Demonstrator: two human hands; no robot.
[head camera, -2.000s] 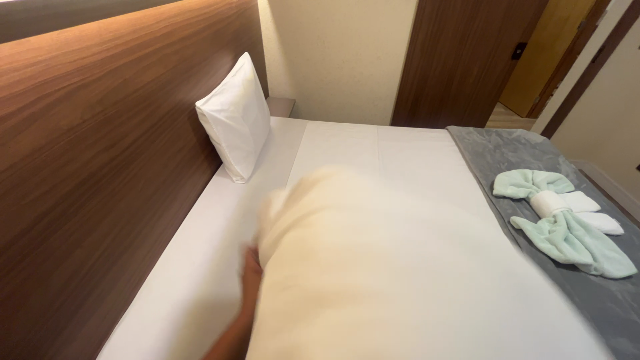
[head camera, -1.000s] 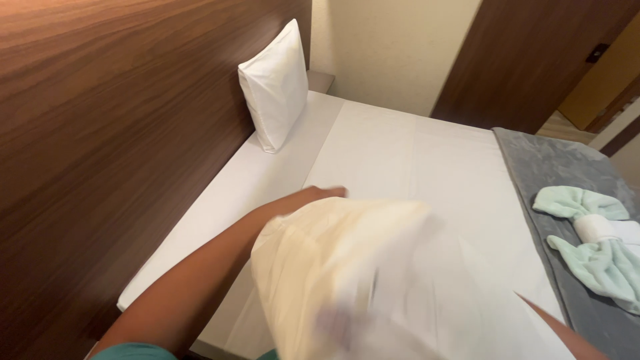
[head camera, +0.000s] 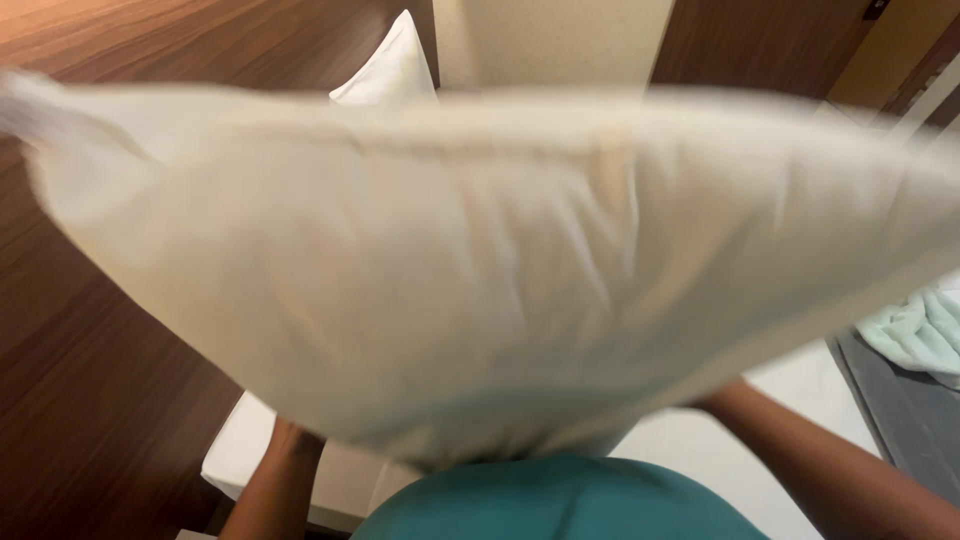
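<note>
A white pillow (head camera: 480, 277), blurred by motion, fills the middle of the view, raised above the bed and against the front of my teal shirt. My left forearm reaches up to its lower left edge, and my right forearm to its lower right edge. Both hands are hidden behind the pillow, so their fingers and grip do not show. Past its top edge, a second white pillow (head camera: 394, 67) stands upright by the wooden headboard.
The dark wood headboard (head camera: 90, 337) runs along the left. Beneath the pillow lies the white-sheeted bed (head camera: 675, 457). A grey bed runner (head camera: 907, 420) with a mint-green towel (head camera: 922, 334) on it is at the right. A brown door (head camera: 742, 45) stands behind.
The held pillow has come up and now spans most of the view, covering much of the bed. My left hand, visible over the bed one second ago, is now behind it.
</note>
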